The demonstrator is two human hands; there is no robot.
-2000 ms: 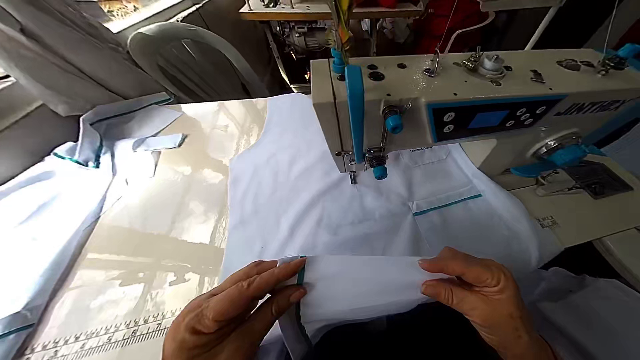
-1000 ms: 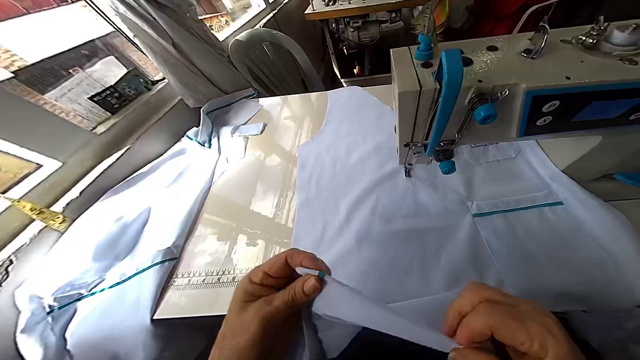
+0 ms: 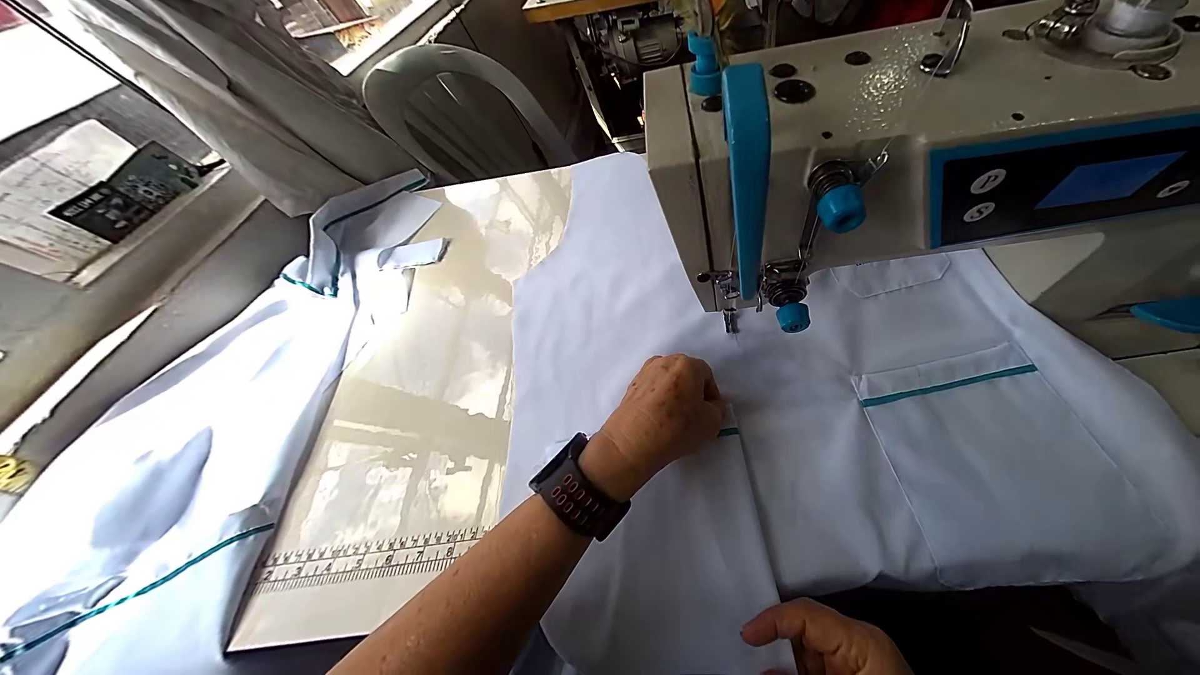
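A white fabric piece with teal trim (image 3: 666,553) lies over a larger white garment panel (image 3: 600,309), which spreads under the head of a sewing machine (image 3: 834,122). My left hand (image 3: 666,412), with a watch on its wrist, pinches the piece's upper end beside the teal trim, just below the presser foot (image 3: 730,322). At the bottom my right hand (image 3: 820,637) is at the piece's lower right edge; its lower fingers are hidden, so its hold is unclear. A pocket with teal piping (image 3: 994,450) lies on the panel at right.
More white garment fabric with teal piping (image 3: 187,450) lies at left on the glossy table (image 3: 403,422), near a printed ruler scale (image 3: 375,562). A plastic chair (image 3: 459,103) and another sewing machine (image 3: 637,42) stand behind. A window and curtain (image 3: 234,94) are at upper left.
The white trimmed piece, held up between both hands before, now lies on the panel. My left hand has moved forward with its trimmed end towards the presser foot.
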